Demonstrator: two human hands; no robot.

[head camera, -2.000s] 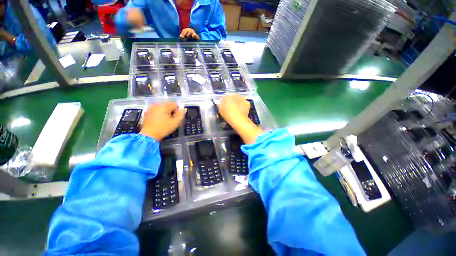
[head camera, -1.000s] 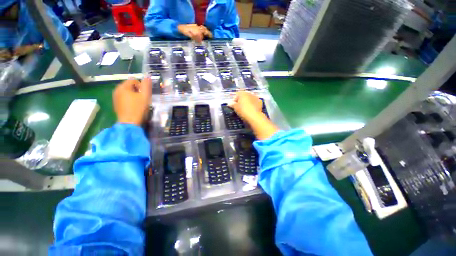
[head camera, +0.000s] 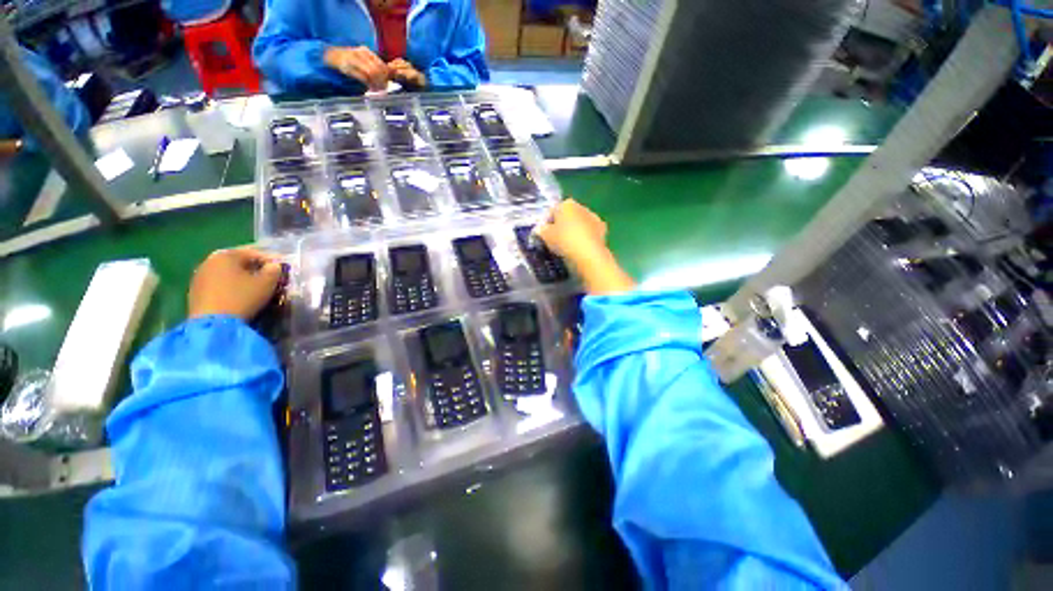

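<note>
A clear plastic tray [head camera: 473,464] lies in front of me with black keypad phones [head camera: 453,375] in two rows of pockets, screens up. My left hand [head camera: 239,284] is at the tray's left edge, fingers curled beside a dark edge; whether it grips anything is hidden. My right hand [head camera: 575,237] is at the top right pocket, fingertips at the upper end of the phone there [head camera: 543,256]. A small whitish bit shows at those fingertips; its hold is unclear.
A second phone tray [head camera: 404,211] lies beyond, a person's hands [head camera: 375,69] behind it. A long white block [head camera: 102,335] is left. A bottle [head camera: 745,346], a phone on a white pad [head camera: 826,387], a slanted post and wrapped tray stack [head camera: 947,346] are right.
My left hand has moved from the upper middle pockets out to the tray's left edge. My right hand stays near the upper right pockets. The person opposite has brought both hands together.
</note>
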